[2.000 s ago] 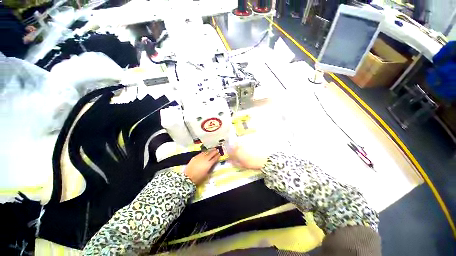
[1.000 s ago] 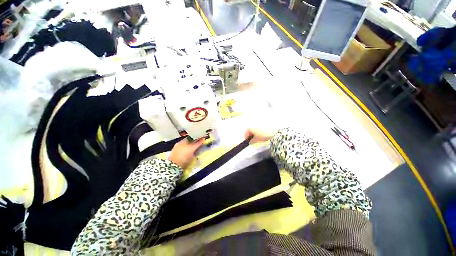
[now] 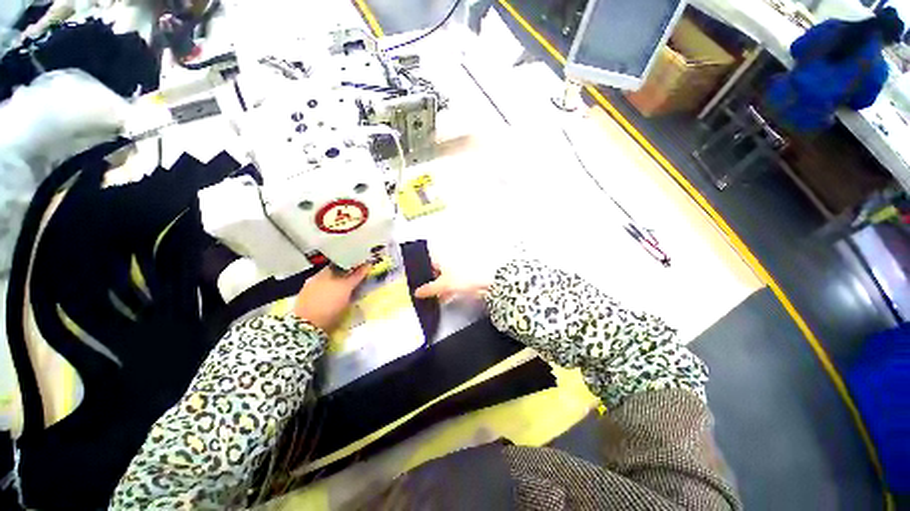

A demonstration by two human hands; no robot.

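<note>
The white sewing machine head (image 3: 309, 185) with a round red emblem stands in front of me. My left hand (image 3: 331, 297) lies at the needle area, fingertips under the head; what is beneath them is hidden. My right hand (image 3: 454, 284) holds a narrow black fabric strip (image 3: 423, 291) by its right edge, to the right of the needle. The strip stands nearly upright in the view. More black cut pieces (image 3: 399, 374) lie in front of the machine. A yellow block (image 3: 420, 197) sits on the bed right of the head.
Heaped black sewn strips (image 3: 110, 269) lie left of the machine, beside a whitish plastic bag (image 3: 50, 125). A slim red and dark tool (image 3: 649, 243) lies on the table at the right. A screen (image 3: 626, 38), a cardboard box (image 3: 688, 65) and blue cloth (image 3: 833, 70) are farther back.
My right hand moved away from the needle area, drew a strip from the front pieces, and now holds it closer to the machine. My left hand stayed at the needle. The view shifted right.
</note>
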